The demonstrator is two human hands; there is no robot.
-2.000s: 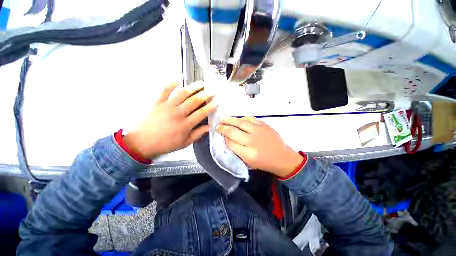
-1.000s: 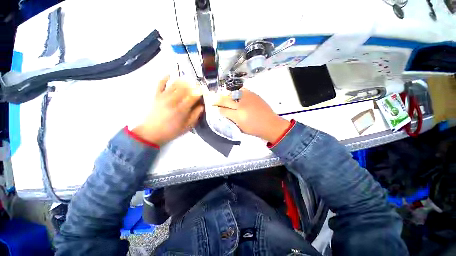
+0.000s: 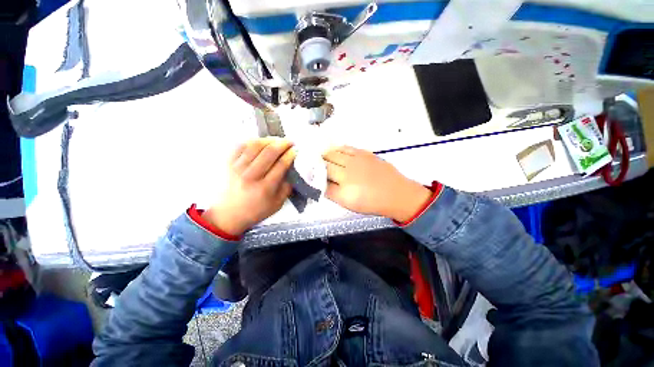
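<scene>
A dark grey collar piece (image 3: 304, 188) with a pale layer lies between my hands, just in front of the sewing machine's needle area. Its short dark end shows below my fingers; the rest is hidden or washed out by glare. My left hand (image 3: 259, 179) grips its left side with the fingertips. My right hand (image 3: 366, 182) has its fingertips at the right edge of the pale layer. The presser foot (image 3: 271, 122) shows blurred beyond my left fingers.
Long dark strips (image 3: 107, 92) lie at upper left, a thin dark cord (image 3: 66, 179) down the left. A black rectangle (image 3: 453, 97), a slim metal tool (image 3: 539, 116), a beige-white card (image 3: 536, 159), a green and white packet (image 3: 584, 145) and red handles (image 3: 621, 152) are right.
Less of the piece shows below my hands, and its dark end is nearer my fingers. My hands stay on it. The camera view has shifted, so the machine head appears further left.
</scene>
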